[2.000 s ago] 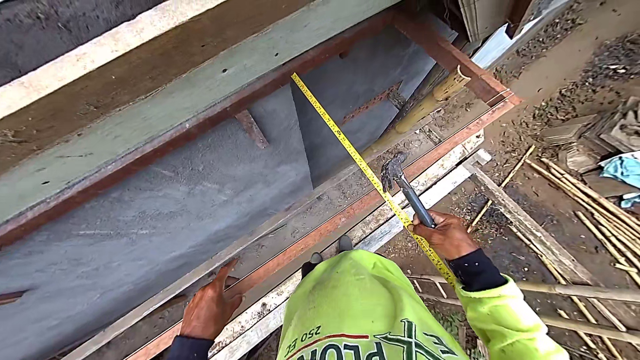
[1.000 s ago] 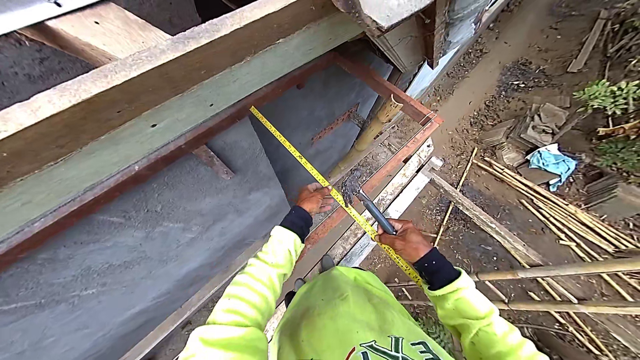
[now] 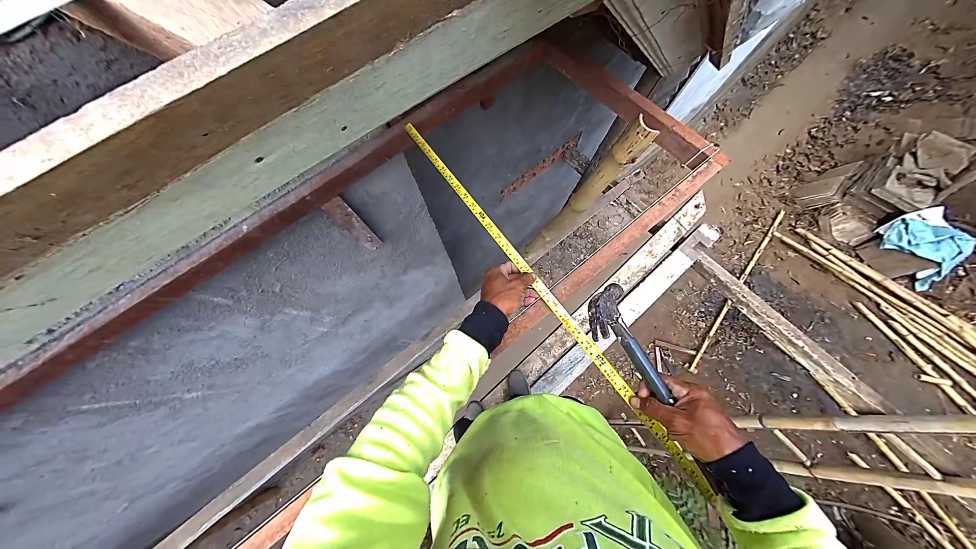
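Note:
A yellow measuring tape blade point(image 3: 488, 221) runs from the upper reddish beam point(image 3: 335, 179) down across the lower reddish beam point(image 3: 633, 244) to my right side. My left hand point(image 3: 508, 290) pinches the blade just beside the lower beam. In my right hand point(image 3: 690, 415) are both the claw hammer point(image 3: 640, 358), by its dark handle with the head pointing up and left, and the blade, which passes on below my wrist. The tape's case is not visible.
A grey plastered wall point(image 3: 305, 328) lies behind the beams. Whitish planks point(image 3: 633, 313) run beside the lower beam. A bamboo pole point(image 3: 602, 179) stands near the frame's corner. Bamboo sticks point(image 3: 900, 293), a diagonal board point(image 3: 793, 335) and a blue cloth point(image 3: 926, 244) are on the ground at right.
Two seconds ago my left hand was low at left, off the tape; by one second ago it was at the blade, and it remains there. The hammer stays in my right hand.

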